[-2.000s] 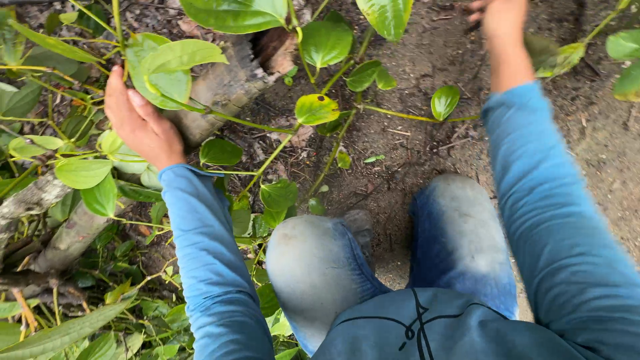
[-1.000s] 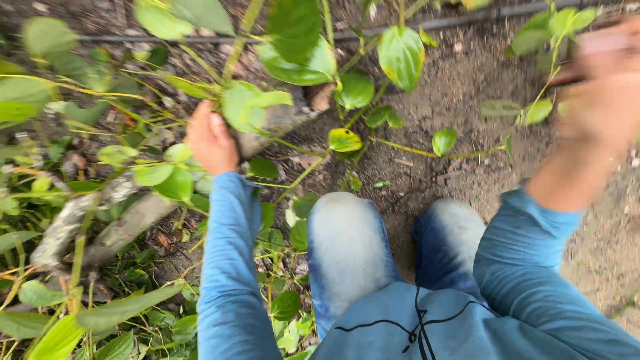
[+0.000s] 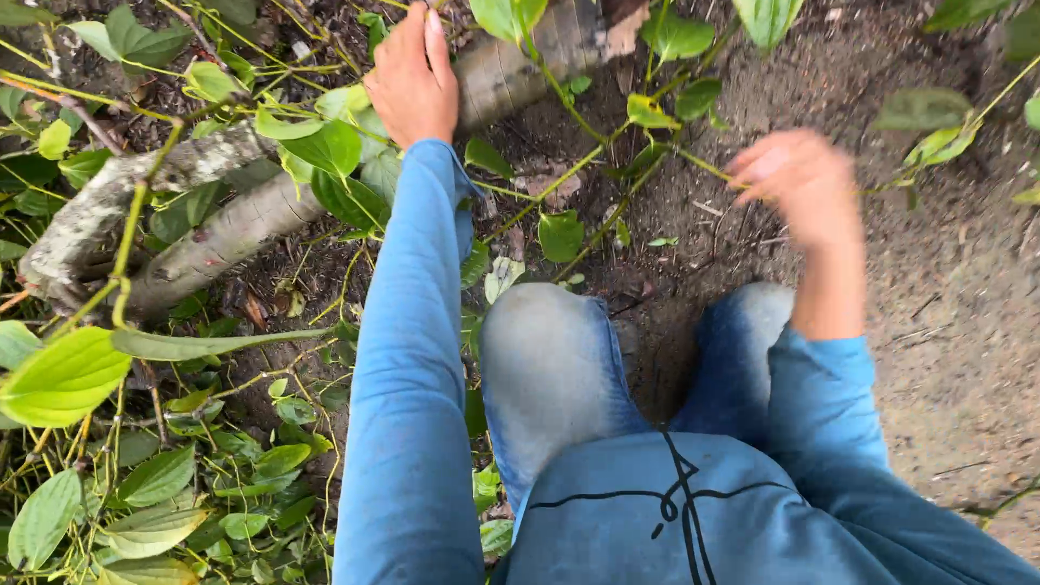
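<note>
My left hand (image 3: 416,77) is at the top, left of centre, over a cut log (image 3: 520,77); its fingertips are pinched together by thin stems near the frame's edge, and what lies between them cannot be told. My right hand (image 3: 800,183), blurred, is at the yellow-green stem of a leafy vine (image 3: 573,171), its fingers bent around or beside the stem right of the vine's fork. Broad green leaves hang along the vine between both hands, one of them yellowed (image 3: 650,112).
Two grey branches or logs (image 3: 227,231) lie at the left among dense leafy vines (image 3: 158,475). Bare brown soil (image 3: 959,309) spreads at the right. My knees in worn jeans (image 3: 552,366) are below the vine. More leaves (image 3: 942,146) hang at the upper right.
My right hand has come in from the upper right toward the vine's stem near the middle. My left hand has moved from the leaf it was beside to the stems above the log. The view has shifted.
</note>
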